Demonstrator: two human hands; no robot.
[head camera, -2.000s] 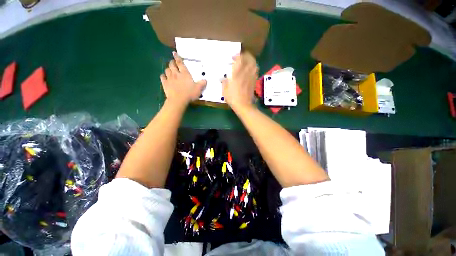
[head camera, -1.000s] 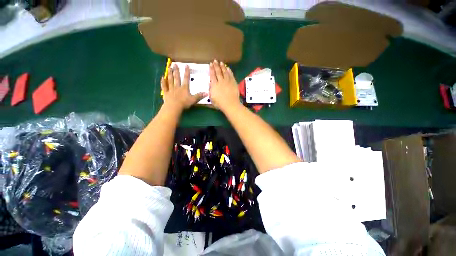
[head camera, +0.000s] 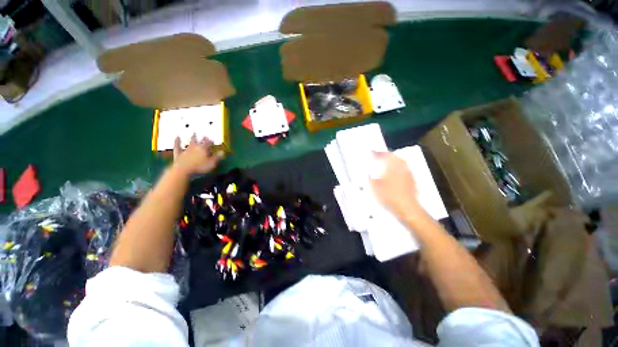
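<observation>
My left hand (head camera: 195, 157) touches the front part of a white insert (head camera: 190, 127) that lies inside an open yellow box (head camera: 226, 129) with its brown lid up. My right hand (head camera: 393, 179) is on the stack of white sheets (head camera: 406, 234), slightly blurred; whether its fingers grip a sheet cannot be told. A second yellow box (head camera: 337, 122), right of the first, holds dark shiny contents (head camera: 333, 100).
Small white pieces lie beside the boxes, one (head camera: 269, 117) over a red square. Cables (head camera: 251, 220) pile centrally; bagged cables (head camera: 61, 251) lie left. A carton (head camera: 461, 162) with silver-green items stands right, near clear plastic (head camera: 576, 122) and brown wrapping (head camera: 566, 257).
My hands pressed the insert down into the yellow box. My right hand has left it and moved right to the sheet stack; my left hand stays at the box. The view has swung right.
</observation>
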